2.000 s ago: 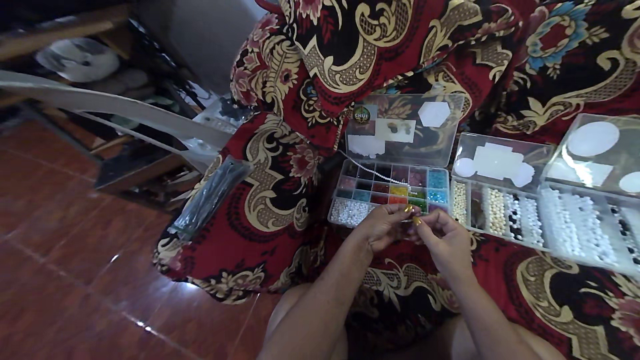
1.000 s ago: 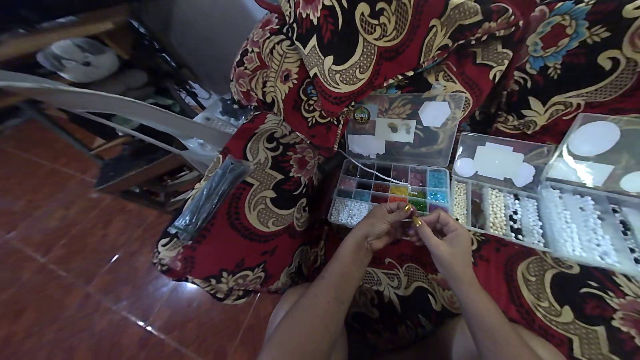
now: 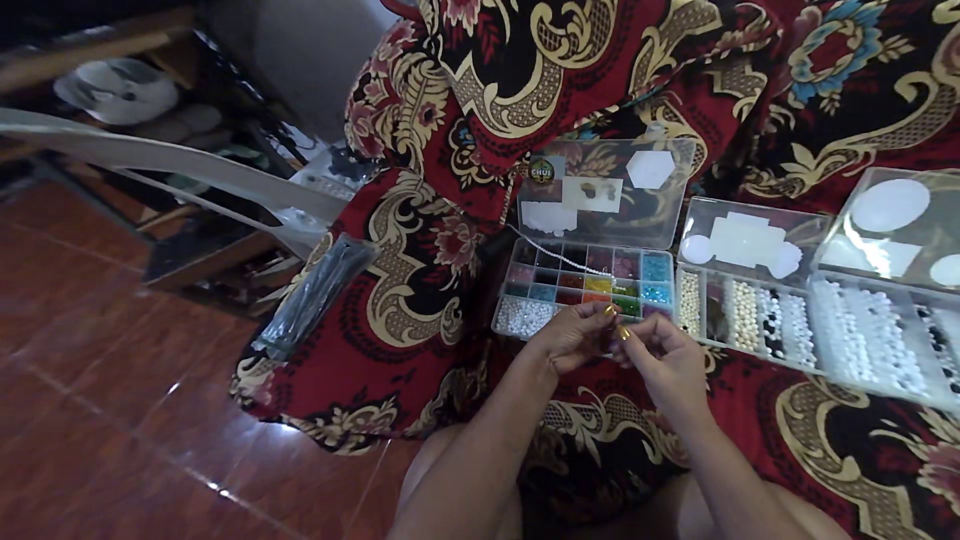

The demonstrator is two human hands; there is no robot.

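Observation:
My left hand (image 3: 576, 335) and my right hand (image 3: 658, 351) meet over the front edge of a clear plastic bead box (image 3: 510, 319). Each has thumb and fingertips pinched together, with gold-coloured nails showing. A strand of small white beads (image 3: 559, 256) lies across the box's compartments and runs down toward my fingertips. What lies between the fingertips is too small to make out. The compartments hold white beads (image 3: 525, 318), yellow beads (image 3: 598, 285), green beads, turquoise beads (image 3: 657, 268) and other colours. The box's lid (image 3: 607, 225) stands raised behind it, with paper pieces and a sticker.
Two more clear boxes with raised lids stand to the right, one with cream beads (image 3: 745, 315), the other with white beads (image 3: 874, 337). A clear plastic packet (image 3: 319, 300) lies on the patterned red cloth (image 3: 420, 360) at left. Beyond it are a white chair arm (image 3: 225, 172) and shelves.

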